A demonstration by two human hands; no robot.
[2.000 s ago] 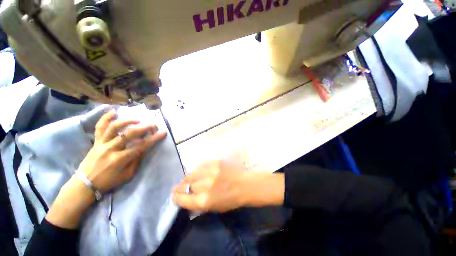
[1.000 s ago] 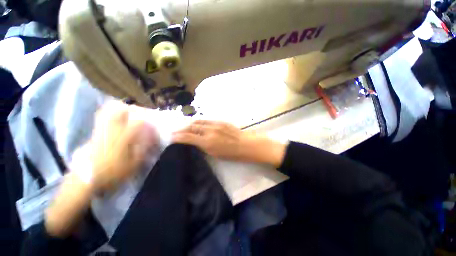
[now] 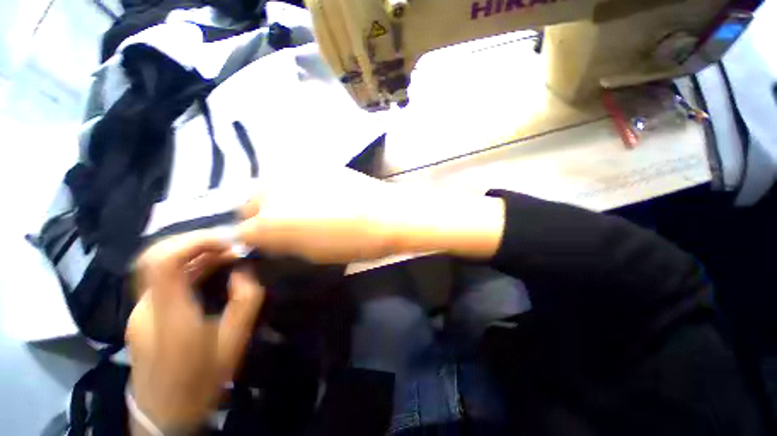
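A light grey fabric panel (image 3: 281, 119) with dark stripes lies left of the needle area of the cream sewing machine (image 3: 477, 25). Black cloth (image 3: 294, 285) lies below it, at its near edge and towards the lap. My left hand (image 3: 192, 315) is blurred at the lower left, its fingers curled at the cloth edge. My right hand (image 3: 315, 226) reaches left across the near edge of the panel, and its fingertips meet my left hand. Blur and overlap hide what lies between the fingers.
A pile of black and light grey pieces (image 3: 128, 170) lies at the left. A red-handled tool (image 3: 619, 119) and a clear plastic bag (image 3: 660, 109) lie right on the machine table (image 3: 545, 166). Grey-white pieces hang at its right end.
Both hands have moved away from the needle, towards the lower left. The grey panel now lies spread left of the machine. The view has shifted left, showing more of the pile.
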